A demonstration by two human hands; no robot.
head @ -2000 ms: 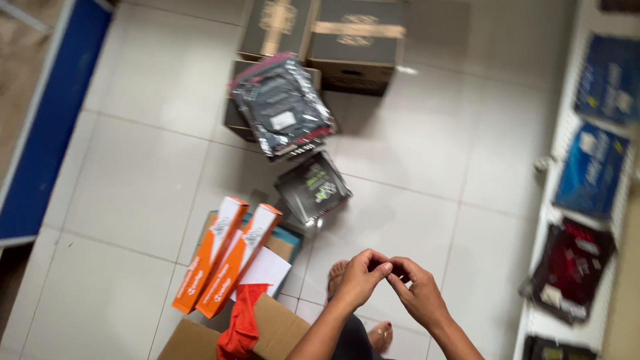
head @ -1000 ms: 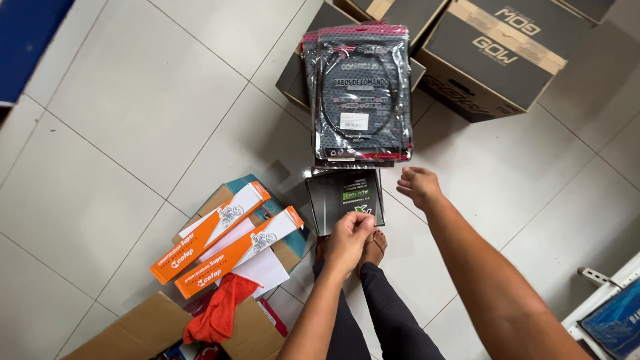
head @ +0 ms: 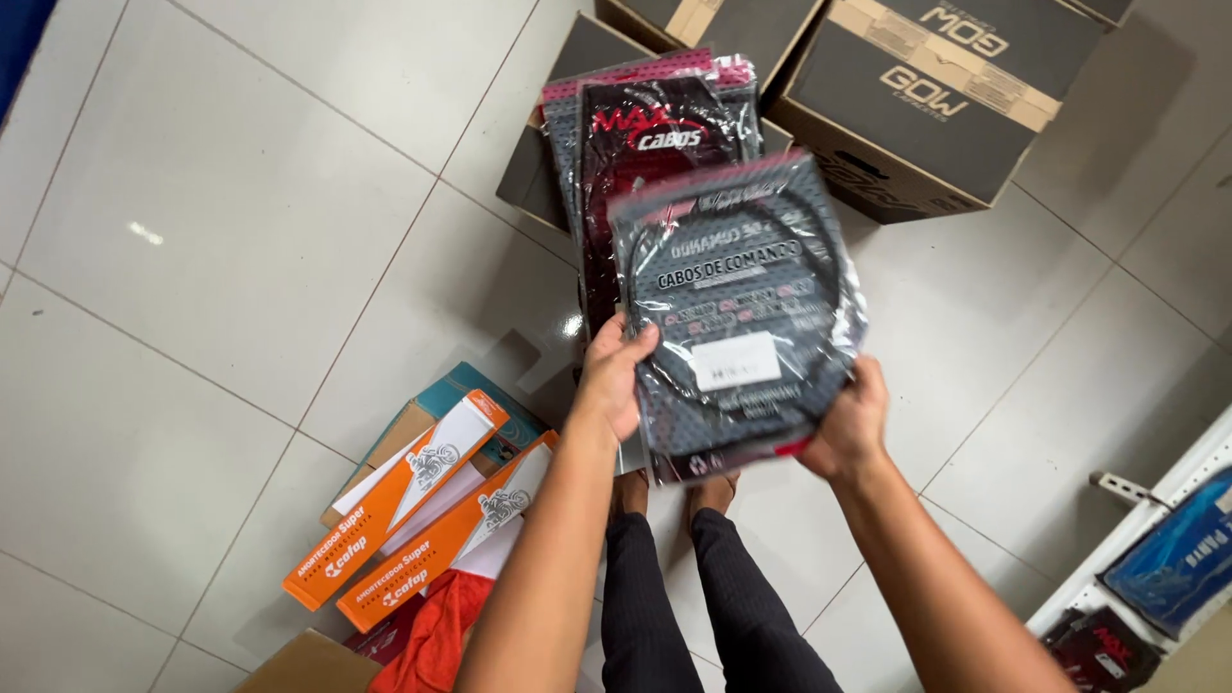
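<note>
Between my two hands is a clear-fronted plastic package with a coiled black control cable (head: 741, 318), bearing print and a white label. My left hand (head: 616, 371) grips its left edge with the thumb on top. At its lower right edge, my right hand (head: 855, 419) holds on, the fingers partly hidden. Behind the held package, and partly covered by it, lies a stack of similar cable packages (head: 602, 144) with pink top strips; the top one shows a dark red and black face. This stack rests on a dark cardboard box (head: 539, 159).
Large dark cardboard boxes (head: 948, 67) with tan tape stand at the top. Lower left, two orange and white shock absorber boxes (head: 414, 500) lie on a teal box (head: 472, 375), near a red cloth (head: 438, 635) and an open carton (head: 308, 664). A white shelf (head: 1165, 491) with packages stands at right.
Both hands were empty one second ago; now they hold a cable package lifted off the stack. A package with a red and black face shows on the stack where the grey one lay.
</note>
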